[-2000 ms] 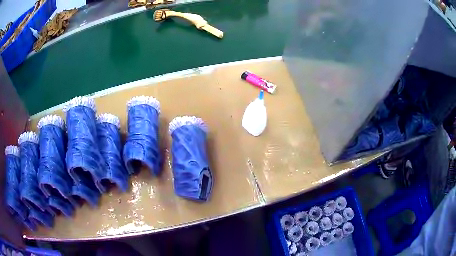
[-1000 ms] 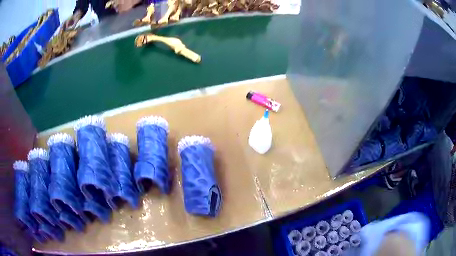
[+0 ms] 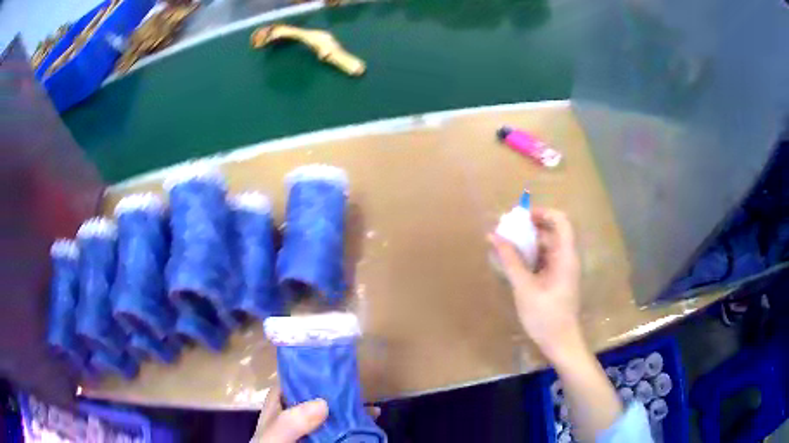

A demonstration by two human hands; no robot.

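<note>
My left hand, at the bottom edge and partly cut off, holds a blue fabric tube with its white ruffled trim end up, over the bench's front edge. My right hand is closed around the white glue bottle at the right of the bench; the blue applicator tip points up and away. Several more blue tubes with white trim stand in a close group at the left.
A pink lighter-like stick lies beyond the bottle on the tan bench. A green belt with a tan stemmed piece runs beyond. A grey partition stands right, a dark reddish panel left. A blue crate holds tubes below.
Both hands have come into place. The separate tube is now off its spot and in my left hand, nearer me. My right hand has taken hold of the glue bottle. The view has shifted.
</note>
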